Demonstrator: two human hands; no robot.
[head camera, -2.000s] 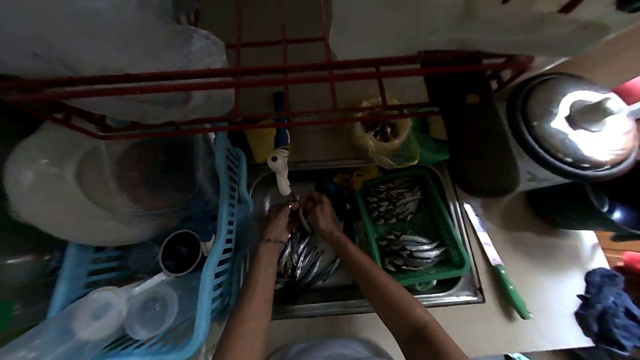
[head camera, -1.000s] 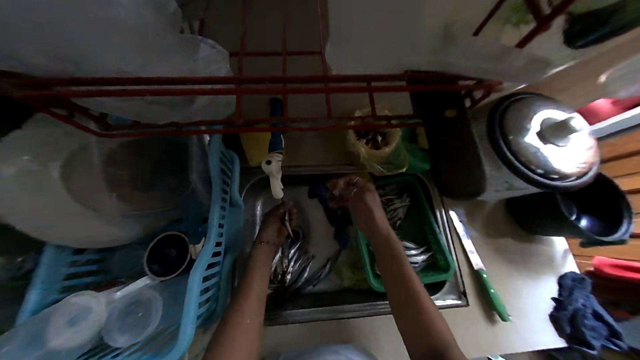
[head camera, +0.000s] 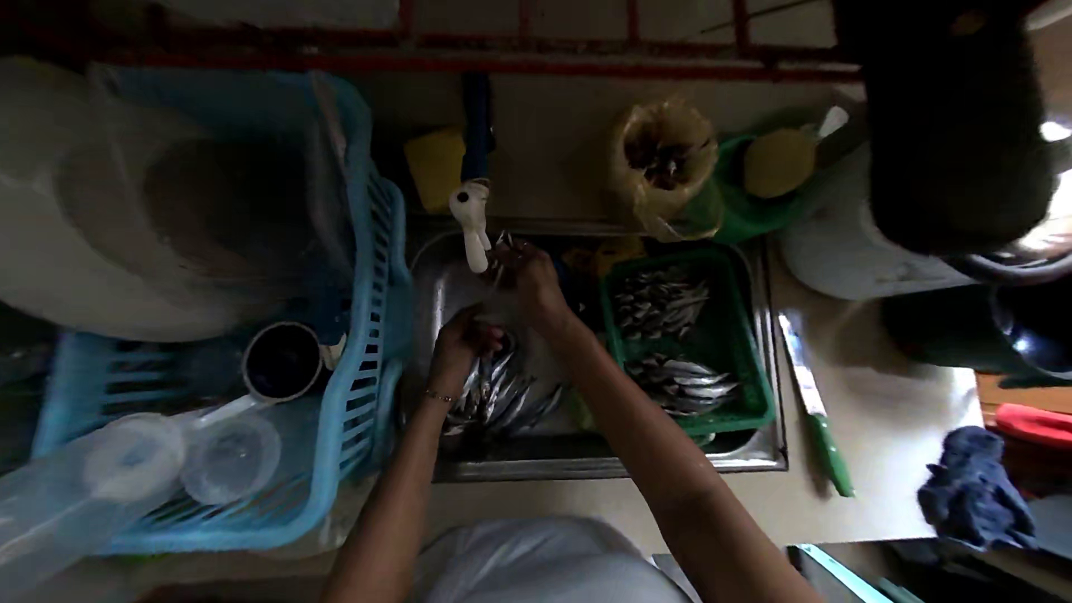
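Note:
My right hand (head camera: 529, 272) is at the back of the steel sink (head camera: 536, 469), beside the white spout of the faucet (head camera: 471, 222); something small and shiny shows at its fingertips, too blurred to name. My left hand (head camera: 469, 337) is lower and to the left, fingers curled, above a pile of small silvery fish (head camera: 498, 389); whether it holds anything I cannot tell. On the sink's right side, a green plastic basket (head camera: 758, 368) carries small pieces or fish at the back and whole silvery fish (head camera: 691, 383) at the front.
A blue plastic dish rack (head camera: 339, 435) with a mug and plastic containers stands left. Behind the sink are a yellow sponge (head camera: 437, 167) and an open plastic bag (head camera: 670, 159) with dark scraps. At right lie a green-handled knife (head camera: 816, 402) and a dark cloth (head camera: 976, 486). A red wire rack (head camera: 536, 65) crosses above.
My right hand has moved left, from between the basket and the bag to beside the faucet spout. My left hand stays over the sink's left part. The view has shifted.

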